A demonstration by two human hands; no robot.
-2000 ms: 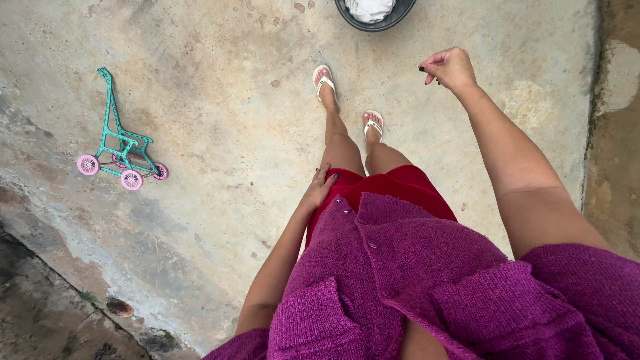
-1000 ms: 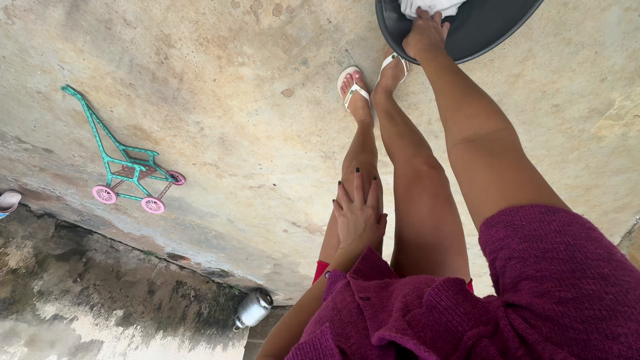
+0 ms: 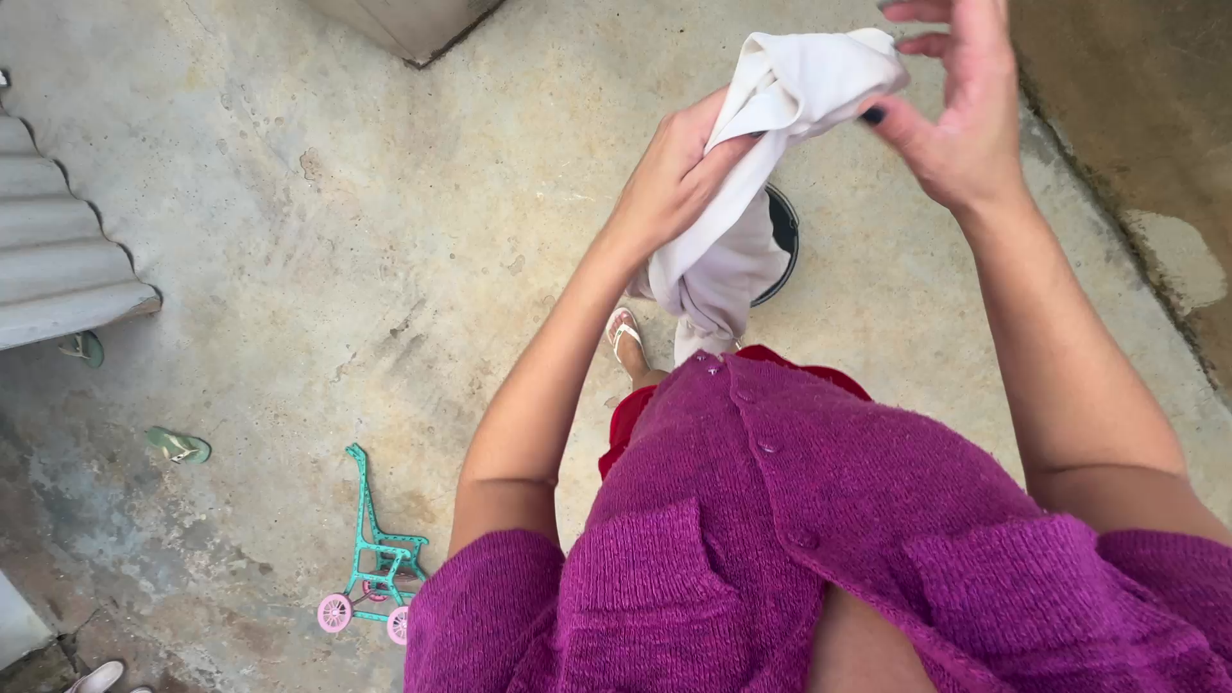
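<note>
A wet-looking, twisted white cloth [image 3: 808, 82] is raised in front of me, its lower part hanging down past my purple knitted top. My left hand [image 3: 679, 173] grips the cloth near its upper part. Just right of the cloth's upper end is my right hand [image 3: 962, 115], its fingers spread and its thumb near the fabric; it does not hold the cloth. Behind the hanging cloth, a black bucket [image 3: 787, 245] stands on the concrete floor, mostly hidden.
A teal toy stroller frame [image 3: 371, 549] with pink wheels stands at lower left. Green flip-flops [image 3: 180, 445] lie near corrugated sheeting [image 3: 67, 231] at the left. A block-like object [image 3: 409, 24] is at the top. A floor edge [image 3: 1126, 221] runs along the right.
The white cloth, in the bucket one second ago with my right hand on it, is now lifted out. My left hand has left my leg and taken hold of the cloth; my right hand has let go.
</note>
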